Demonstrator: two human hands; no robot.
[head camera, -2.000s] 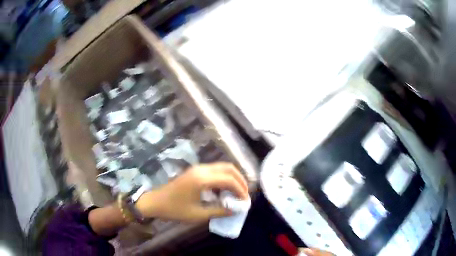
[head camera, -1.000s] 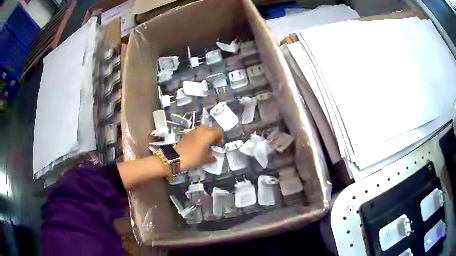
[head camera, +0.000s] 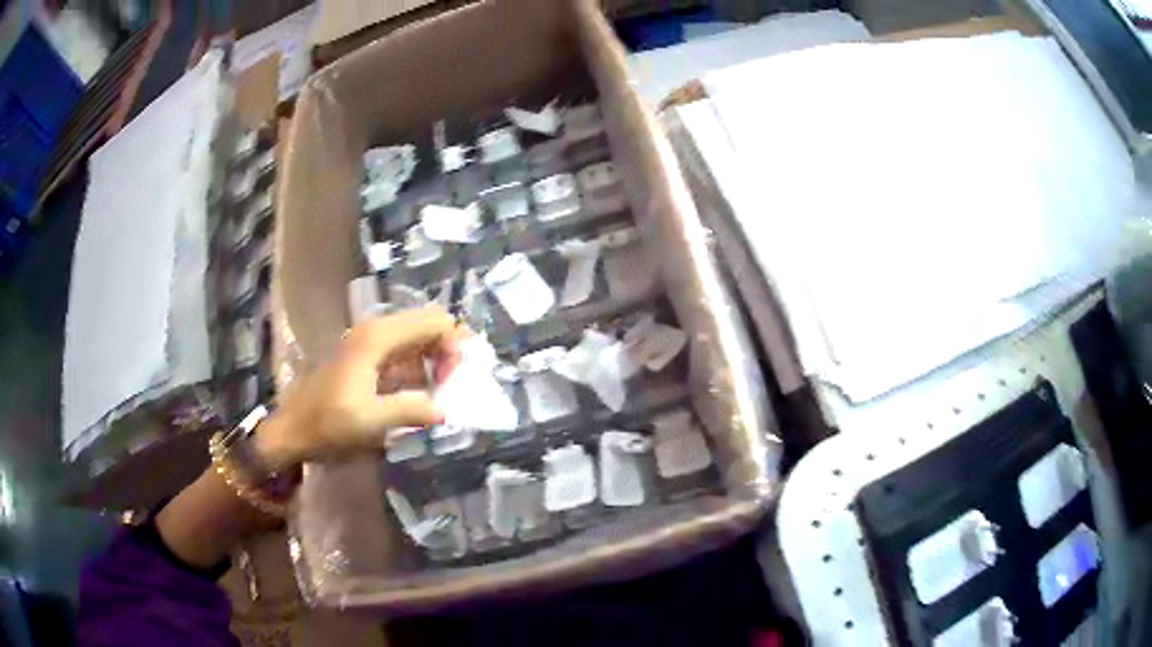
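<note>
My left hand (head camera: 360, 392) is over the left side of the open carton (head camera: 745, 442), with thumb and fingers pinching a white power adapter (head camera: 475, 387). The picture is blurred, so its pins cannot be made out. Many white adapters lie in rows inside the carton, some tilted or lying across others; one (head camera: 519, 288) lies just beyond my hand. My right hand is not in view. At the lower right, the black marking jig (head camera: 891, 499) holds adapters in its pockets; one (head camera: 1070, 565) has a blue-violet glow on it.
A big stack of white sheets (head camera: 935, 190) lies right of the carton. The white perforated table (head camera: 821, 544) is under the jig. Left of the carton, a white sheet (head camera: 142, 253) lies beside a row of adapters. A small red thing (head camera: 766, 638) shows at the bottom edge.
My left hand has moved left and lifted from among the adapters, now with an adapter in its fingers. The view has shifted, showing more of the jig.
</note>
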